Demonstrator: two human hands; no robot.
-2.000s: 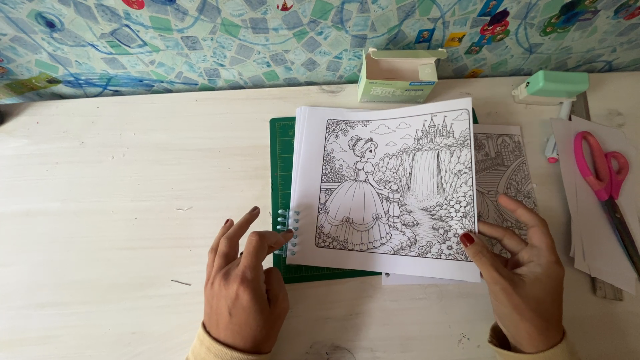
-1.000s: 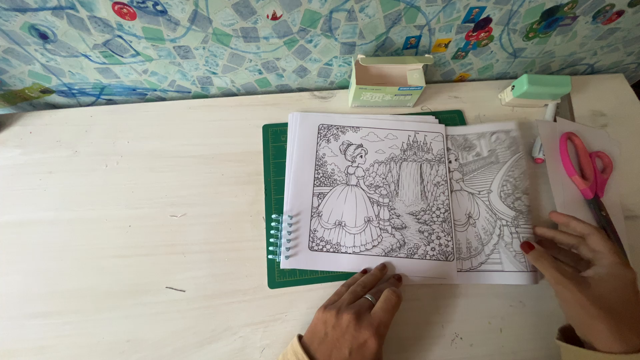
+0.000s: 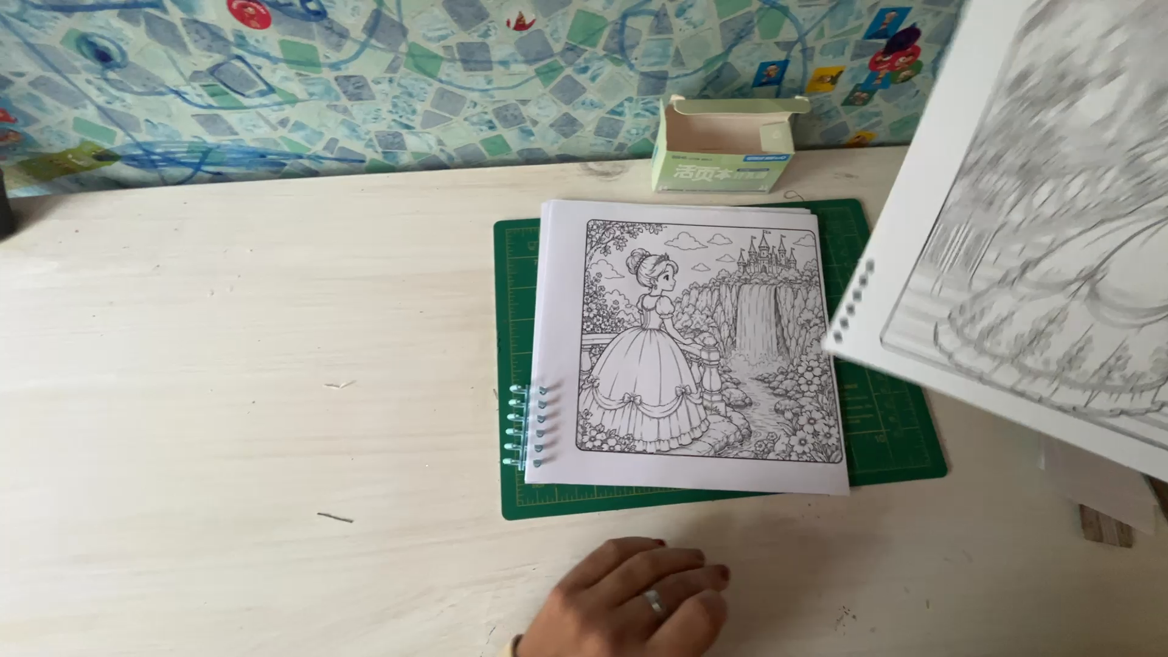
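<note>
A stack of white coloring pages (image 3: pixel 703 347) lies on a green cutting mat (image 3: pixel 899 438), its top sheet printed with a figure in a gown, a waterfall and a castle. Light-blue plastic binding rings (image 3: pixel 527 427) pass through holes at the stack's lower left edge. Another printed coloring sheet (image 3: pixel 1049 237), blurred and tilted, is raised at the right, with a short row of punched holes along its left edge. My left hand (image 3: pixel 639 598) rests near the table's front with bent fingers, below the mat and holding nothing visible. My right hand is out of view.
An open light-green cardboard box (image 3: pixel 725 151) stands behind the mat, near the patterned wall covering (image 3: pixel 383 82). Paper (image 3: pixel 1095 479) and a strip of brownish material (image 3: pixel 1106 526) show partly beneath the raised sheet. Small scraps (image 3: pixel 335 517) lie on the pale wooden table at left.
The second printed sheet, which lay beside the bound stack with my right hand at it, is now lifted at the right. My left hand has come off the stack's lower edge. My right hand has left view.
</note>
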